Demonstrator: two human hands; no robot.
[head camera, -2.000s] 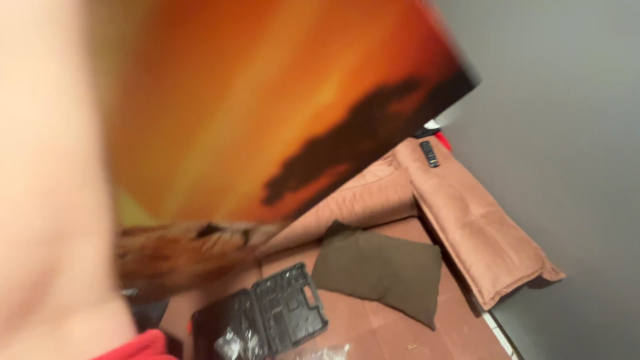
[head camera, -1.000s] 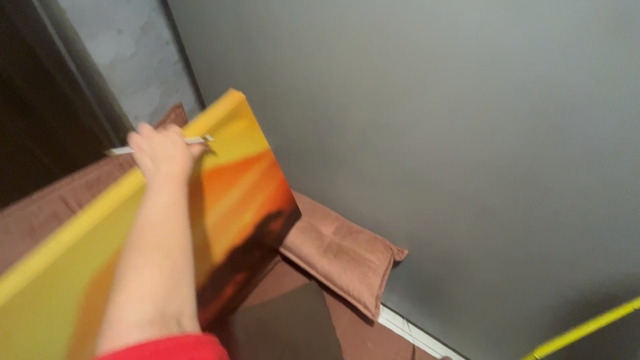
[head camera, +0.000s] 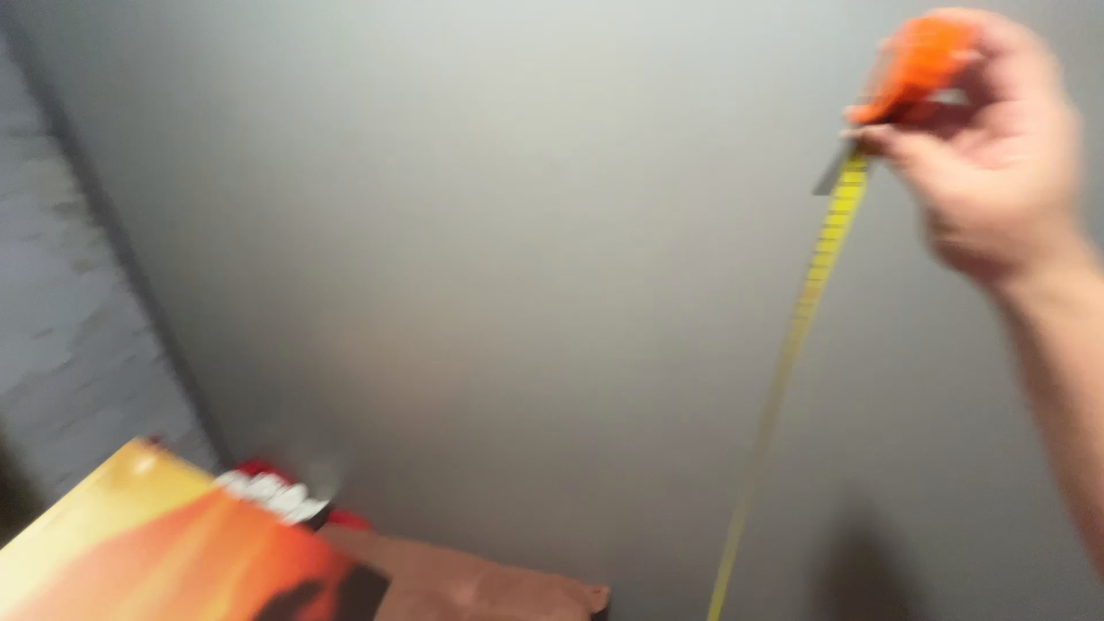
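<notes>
My right hand (head camera: 992, 147), at the upper right, grips an orange tape measure (head camera: 923, 65) near the grey wall. From the case the yellow tape blade (head camera: 806, 302) runs down, slightly leftward, and out at the bottom edge. My left hand is out of the picture. At the lower left stands a canvas picture (head camera: 198, 552) in yellow and orange with a dark silhouette; whether anything holds it up cannot be seen. The hand and the case are blurred.
The grey wall (head camera: 517, 259) fills most of the view. A pink-brown sofa cushion (head camera: 483, 586) lies at the bottom, right of the canvas. A red and white object (head camera: 272, 496) shows behind the canvas. Pale textured wall (head camera: 78, 302) is at the left.
The left hand, on the canvas with a thin light-coloured item a second ago, is out of view. The right hand and the orange case have come into view; only yellow tape showed before. The view has shifted.
</notes>
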